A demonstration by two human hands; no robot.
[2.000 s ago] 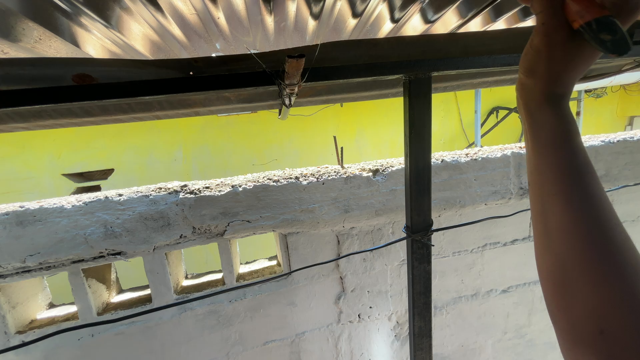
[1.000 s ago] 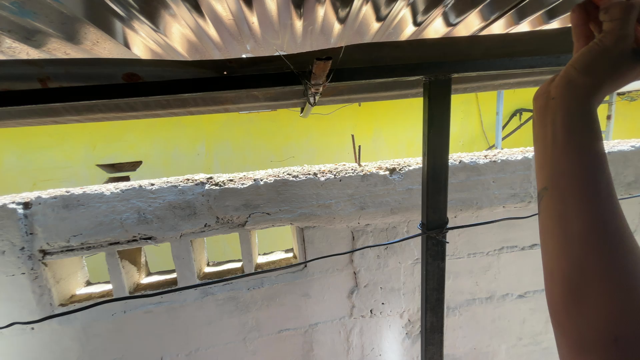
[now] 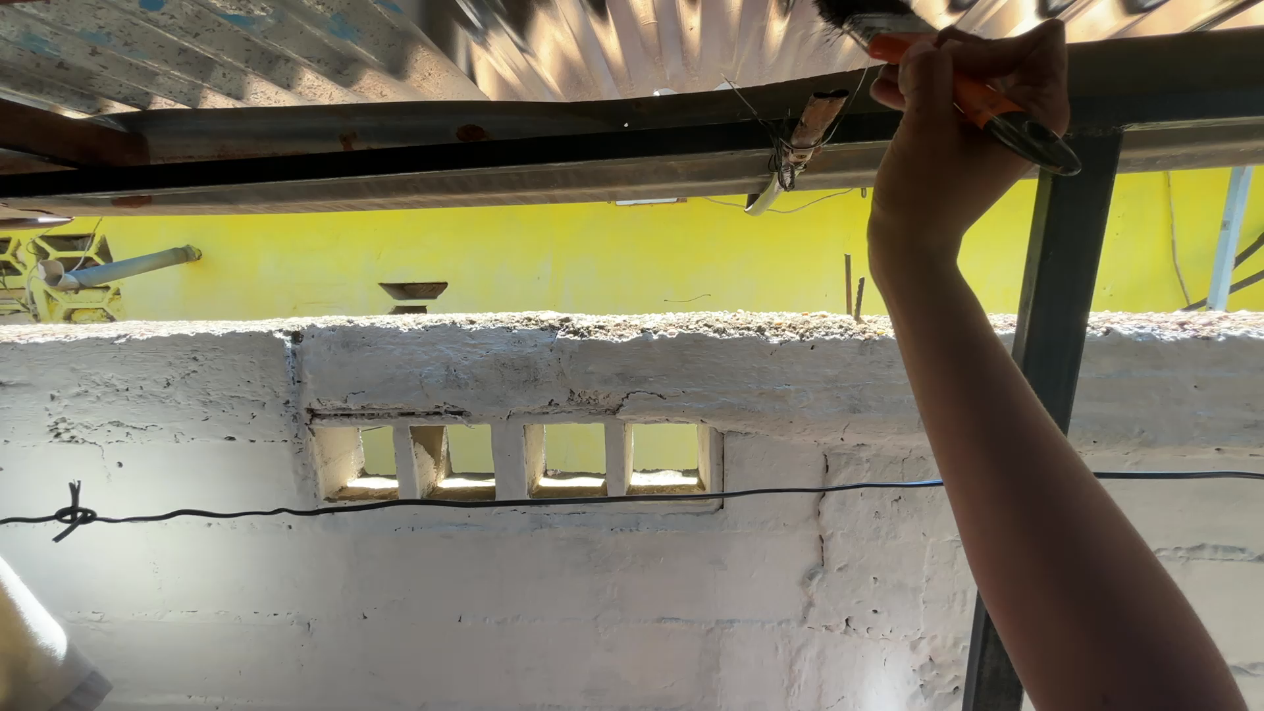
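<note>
Raised at the upper right, my right hand [image 3: 973, 118] grips a paintbrush [image 3: 987, 104] by its orange and black handle. The dark bristles point up and left, near the underside of the corrugated metal roof [image 3: 602, 49]. Just below them runs a dark metal beam [image 3: 444, 148], partly behind the hand. A short piece of rusty pipe [image 3: 815, 123] is tied with wire to the beam, left of the hand. My left hand is not in view.
A dark metal post [image 3: 1062, 296] stands behind my forearm. A black cable [image 3: 592, 501] with a knot at the left crosses before the white block wall [image 3: 444, 592], which has square openings. Beyond is a yellow wall [image 3: 592, 257]. Something pale [image 3: 39, 642] shows at the lower left.
My right hand has come further into view, and the brush with its bristles now shows. The view has shifted and levelled, showing more of the wall on the left.
</note>
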